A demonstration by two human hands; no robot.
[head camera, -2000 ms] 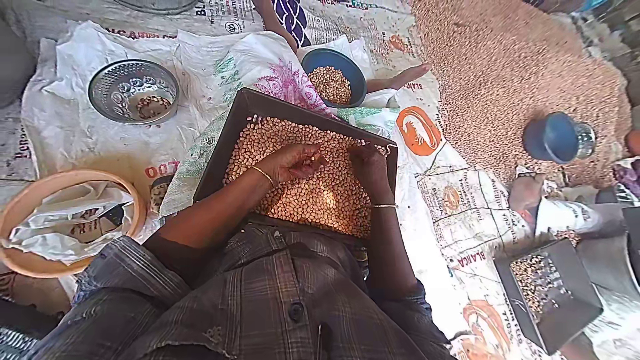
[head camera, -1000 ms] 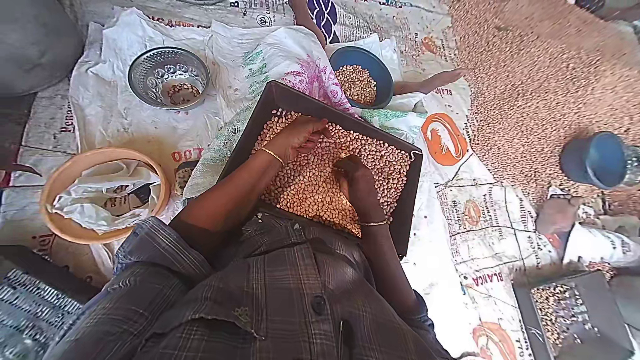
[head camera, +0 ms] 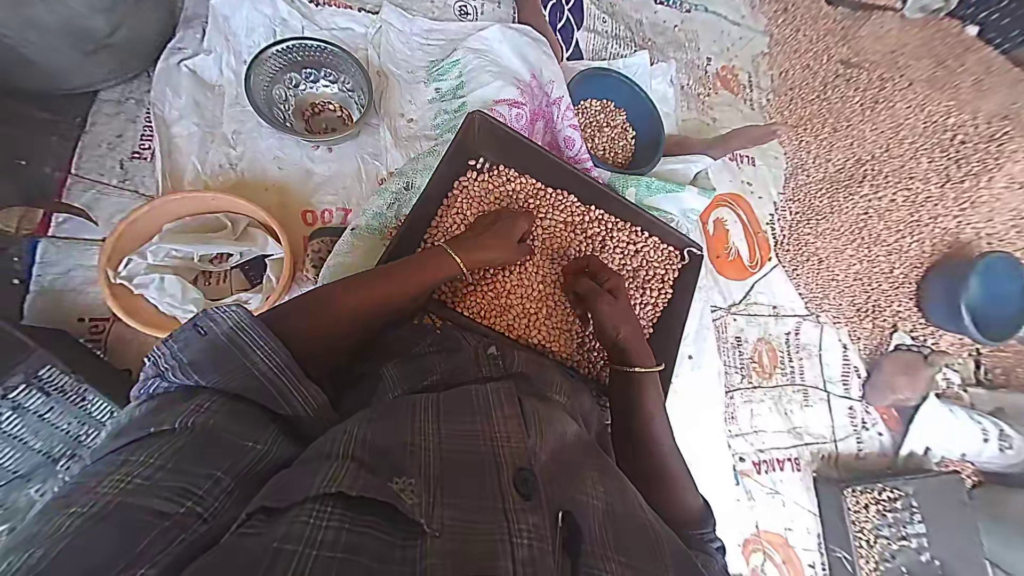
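Note:
A dark rectangular tray [head camera: 524, 148] lies tilted at an angle against my lap, and a layer of peanut kernels [head camera: 512, 308] covers its bottom. On the left side of the kernels rests my left hand [head camera: 498, 238], fingers curled downward; whether it pinches a kernel is hidden. My right hand [head camera: 600, 296] hovers over the right half of the tray with bent fingers, and its grip cannot be made out. The two hands are apart. Each wrist has a thin bangle.
Past the tray stand a patterned metal bowl [head camera: 256, 84] and a blue bowl [head camera: 658, 128] of kernels. An orange-rimmed basin [head camera: 120, 232] is at left. Kernels spread [head camera: 880, 144] at right, near a blue bucket [head camera: 984, 296] and another tray [head camera: 832, 520]. Another person's foot [head camera: 744, 140] shows beside the blue bowl.
My left hand has come down from the tray's upper part onto the kernels. My hands, close together two seconds ago, are now farther apart. The view has shifted.

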